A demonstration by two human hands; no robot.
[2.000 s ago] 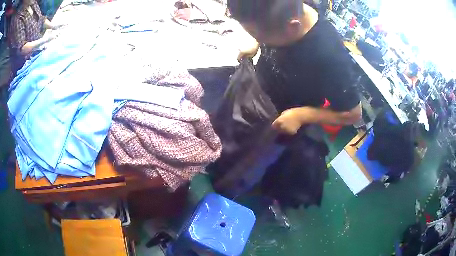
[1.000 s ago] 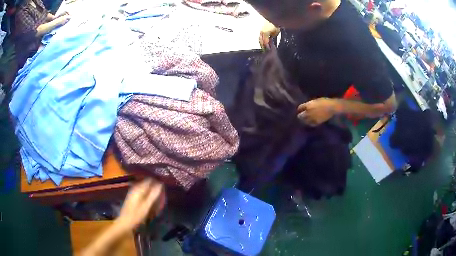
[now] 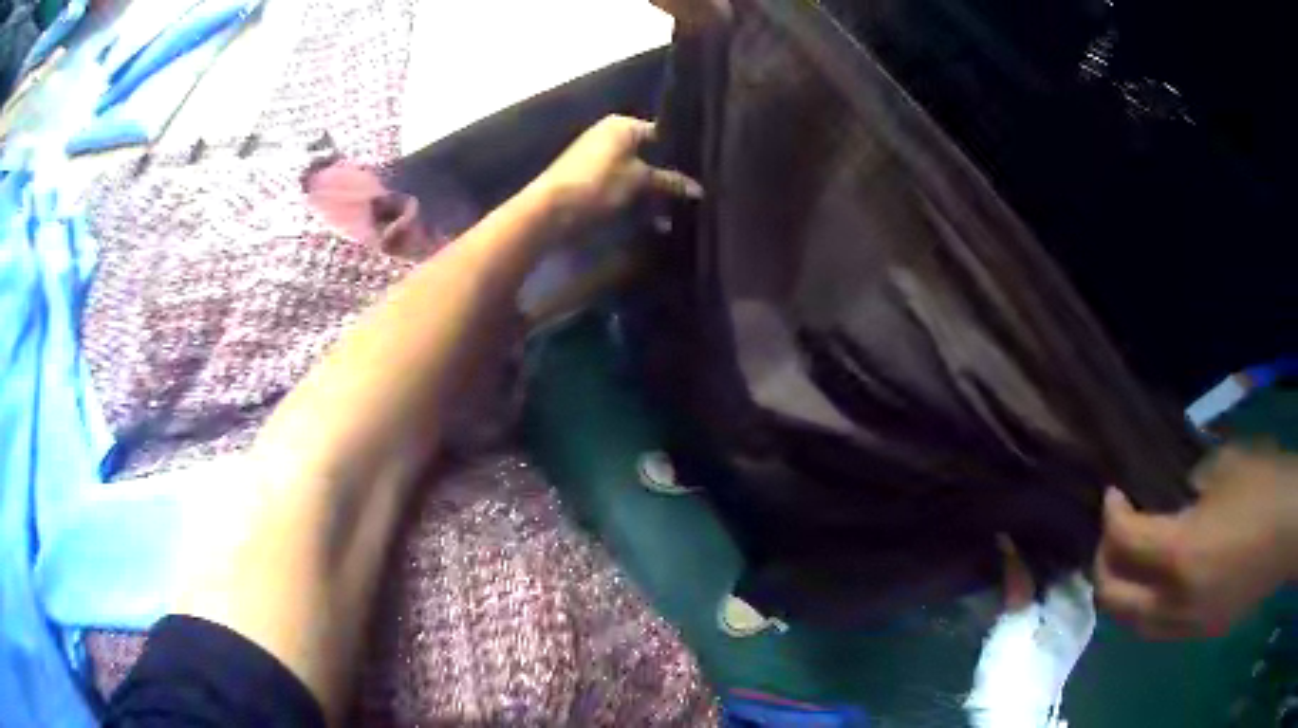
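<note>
A dark, smooth garment (image 3: 854,242) hangs stretched at the centre and right. My left hand (image 3: 619,178) reaches in from the lower left, its fingers closed at the garment's left edge. Another person's hand (image 3: 1203,548) grips the lower right edge. Part of another hand (image 3: 695,12) holds the top, cut off by the picture's edge. Under the right part, a skin-coloured fingertip and a bright white shape (image 3: 1036,661) show. I cannot tell whether they belong to my right hand.
Pink-and-white tweed pieces (image 3: 498,597) lie under and beside my left forearm. Light blue pieces (image 3: 43,427) are at the far left. The pale tabletop (image 3: 534,71) is behind. Green floor (image 3: 612,441) shows below the garment. The person in black (image 3: 1153,171) is close at upper right.
The view has moved much closer to the dark garment. My left hand has gone from in front of the table corner to the garment's left edge. The garment is now spread wider.
</note>
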